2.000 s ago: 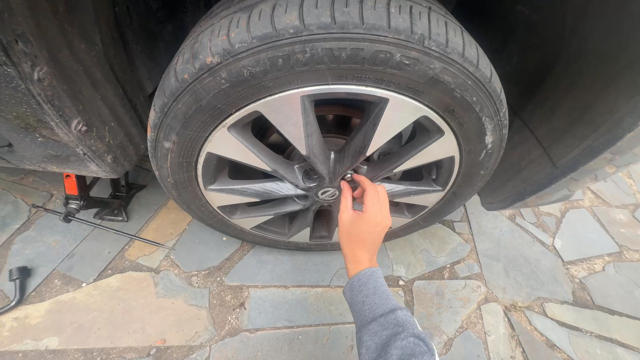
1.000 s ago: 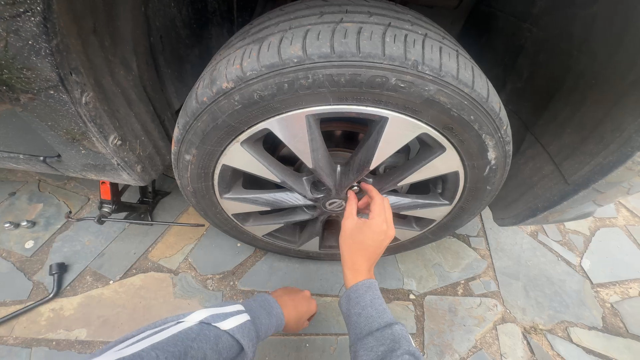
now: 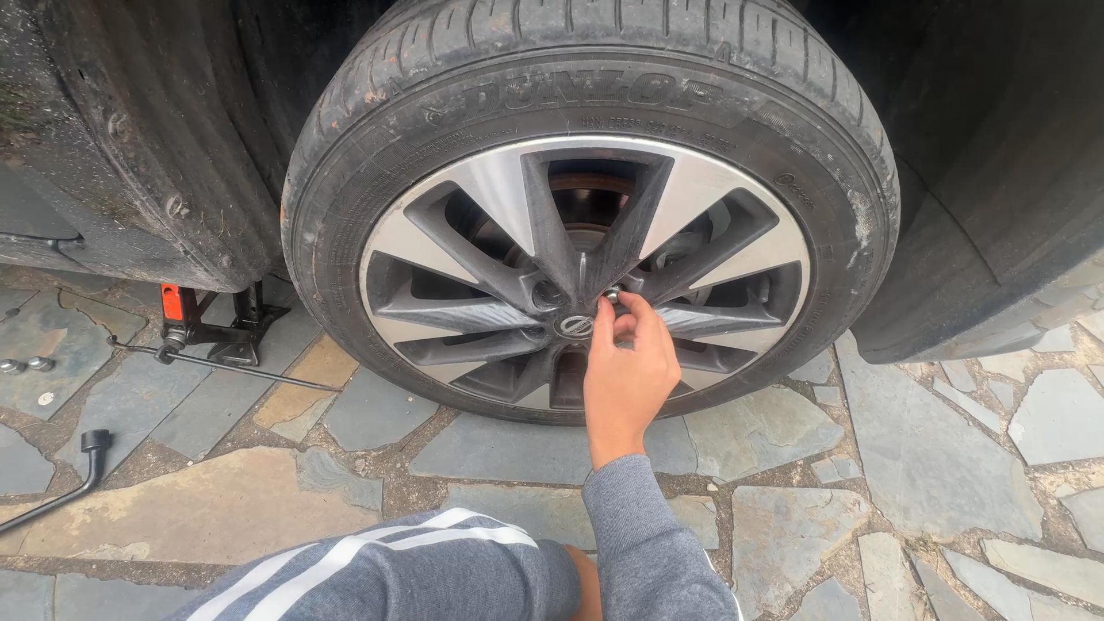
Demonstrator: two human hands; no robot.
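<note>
My right hand (image 3: 632,371) reaches to the hub of the car wheel (image 3: 483,323) and pinches a silver lug nut (image 3: 612,295) between thumb and forefinger. The nut sits at a lug hole just above and right of the centre cap (image 3: 573,326). Of my left hand (image 3: 588,586), only a sliver shows at the bottom edge, mostly hidden by the grey striped sleeves; its fingers cannot be seen. The black Dunlop tire (image 3: 319,207) surrounds the two-tone alloy rim.
A scissor jack (image 3: 216,332) with an orange part stands under the car's sill, its crank rod (image 3: 250,373) extending right. Left on the stone paving (image 3: 207,509) lie a lug wrench (image 3: 90,470) and two lug nuts (image 3: 40,363). The dark wheel arch liner (image 3: 975,216) borders the wheel.
My left arm, out of view two seconds ago, came in at the bottom; its hand showed one second ago and is now mostly hidden. My right hand stays at the same lug hole.
</note>
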